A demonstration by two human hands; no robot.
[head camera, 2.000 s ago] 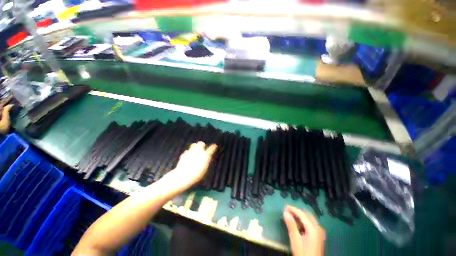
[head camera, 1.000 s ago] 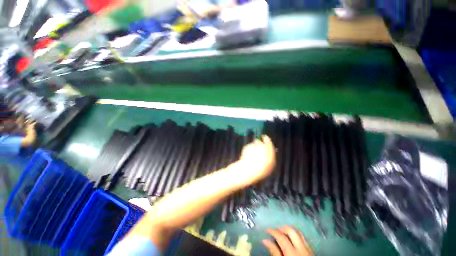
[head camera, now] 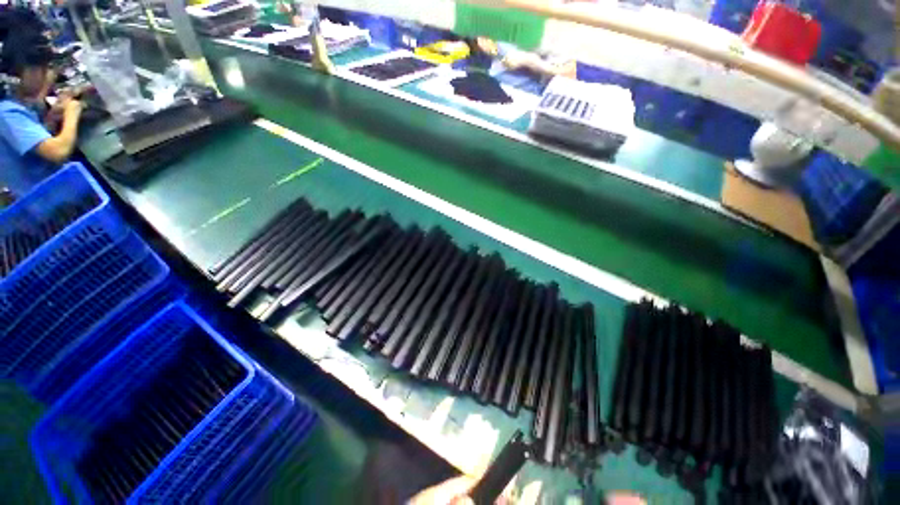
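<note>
Black tubes lie side by side on the green bench in a wide left group (head camera: 434, 306) and a narrower right group (head camera: 691, 385), with a gap between. Small black rings (head camera: 646, 457) lie loose at the near ends of the tubes. My left hand (head camera: 444, 491), cut off by the bottom edge, holds a black tube (head camera: 503, 468) that points up and right. Only a small blurred part of my right hand (head camera: 624, 499) shows at the bottom edge; its fingers are hidden.
Blue baskets with black tubes inside (head camera: 252, 373) stand at lower left. A clear bag (head camera: 824, 444) lies at the right. A dark green channel (head camera: 553, 212) runs behind the bench. A person in blue (head camera: 25, 138) sits at far left. Pale strips line the near edge.
My left hand has moved from the tubes down to the bottom edge and now holds a tube. My right hand has dropped almost out of view. The view has turned left.
</note>
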